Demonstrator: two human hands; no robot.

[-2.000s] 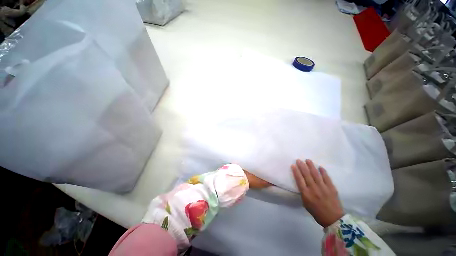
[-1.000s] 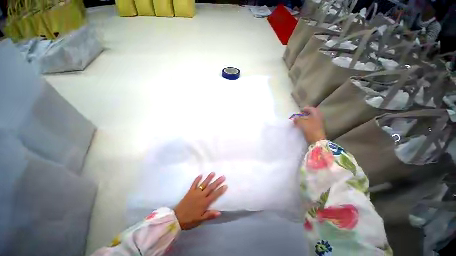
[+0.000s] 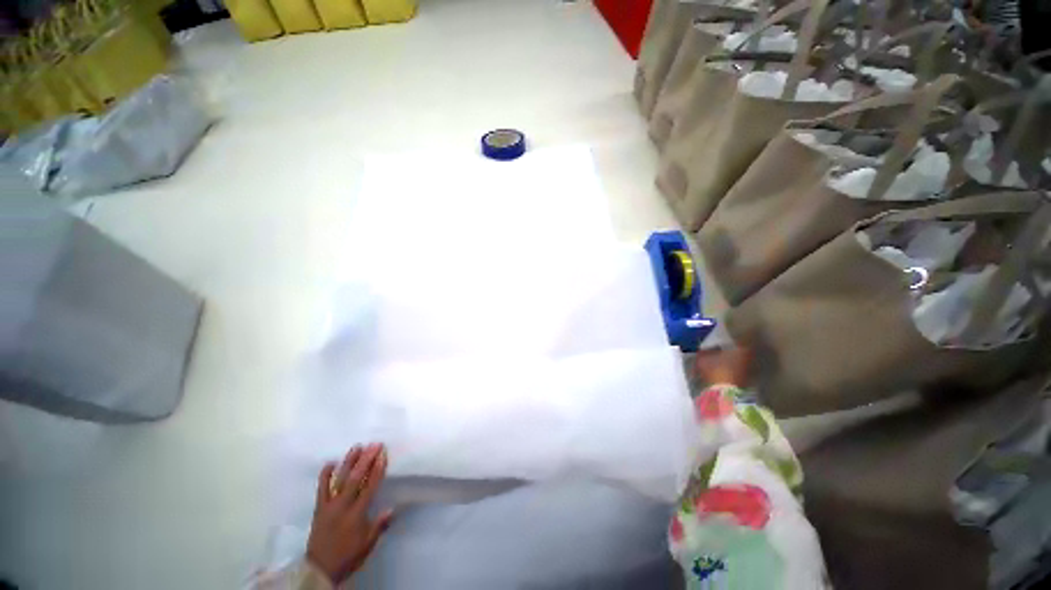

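Note:
A wrapped bag (image 3: pixel 519 403) lies flat in white paper in front of me, on white wrapping paper (image 3: pixel 484 207). My left hand (image 3: pixel 349 513) rests on the lower left of the paper, fingers together, holding nothing that I can see. My right hand (image 3: pixel 724 364) is at the near end of the blue tape dispenser (image 3: pixel 672 294), which has a yellow roll inside and stands right of the paper. The right fingers are blurred; whether they hold a piece of tape cannot be told.
Rows of beige tote bags (image 3: pixel 795 265) stand close along the right. A blue tape roll (image 3: pixel 503 143) lies at the paper's far edge. Wrapped bags (image 3: pixel 104 300) stand at left. Yellow tote bags (image 3: pixel 323 14), a plastic-covered item (image 3: pixel 138 138) and a red item (image 3: pixel 624 23) are farther back.
The left hand has moved left and down across the paper. The right hand has moved down to the dispenser's near end, and the dispenser now shows clearly. The view has shifted.

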